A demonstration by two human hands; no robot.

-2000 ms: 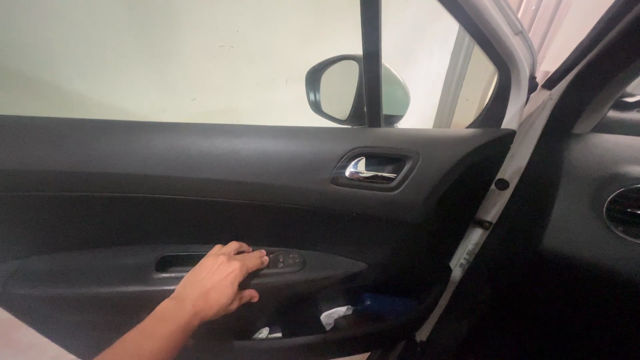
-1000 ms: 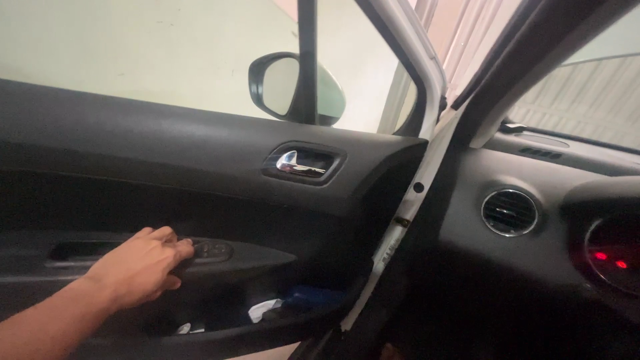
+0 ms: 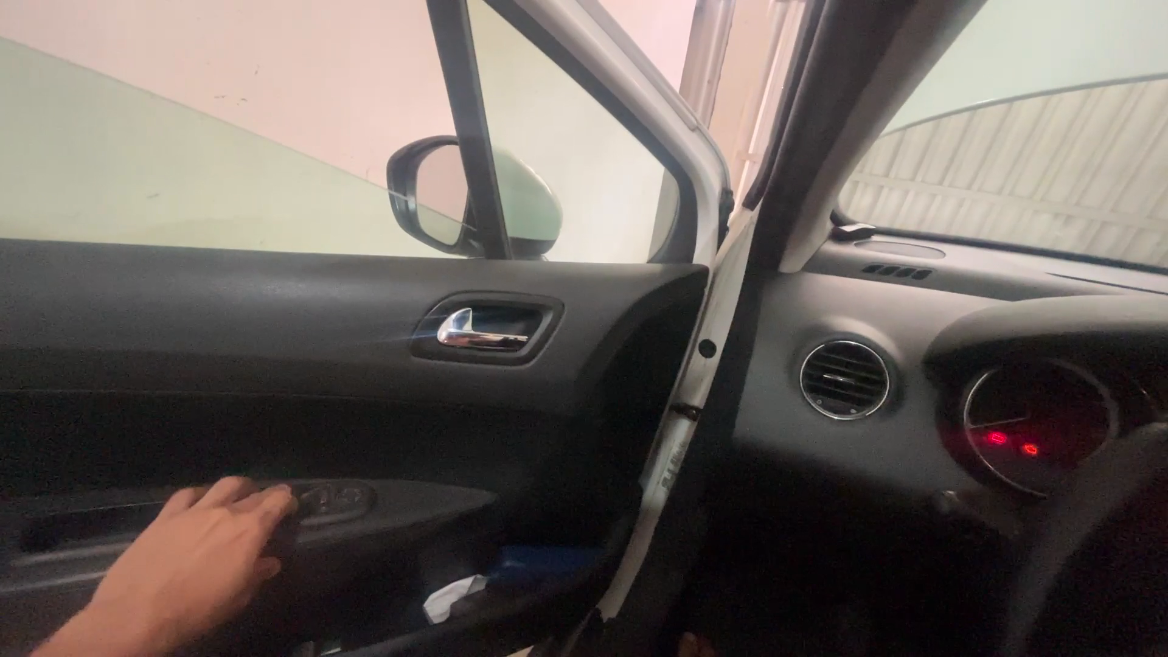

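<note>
My left hand [image 3: 187, 557] rests on the armrest of the car door, its fingertips at the rear part of the window switch panel [image 3: 342, 500], partly covering it. The hand grasps nothing. Above the door panel, the window glass [image 3: 173, 182] is partly lowered, its slanting upper edge running down toward the side mirror [image 3: 438, 193]. A chrome inner door handle [image 3: 484, 333] sits ahead of and above the hand. My right hand is not seen.
The door stands open beside its white frame [image 3: 680, 447]. A crumpled white item [image 3: 453, 598] and a blue item [image 3: 543, 561] lie in the door pocket. To the right are a round air vent [image 3: 844, 379], an instrument cluster [image 3: 1040, 429] with red lights, and the dark steering wheel [image 3: 1095, 547].
The window glass has come down; its slanting upper edge now shows, which it did not in the earlier frames. My left hand stays at the switch panel. The view has turned right.
</note>
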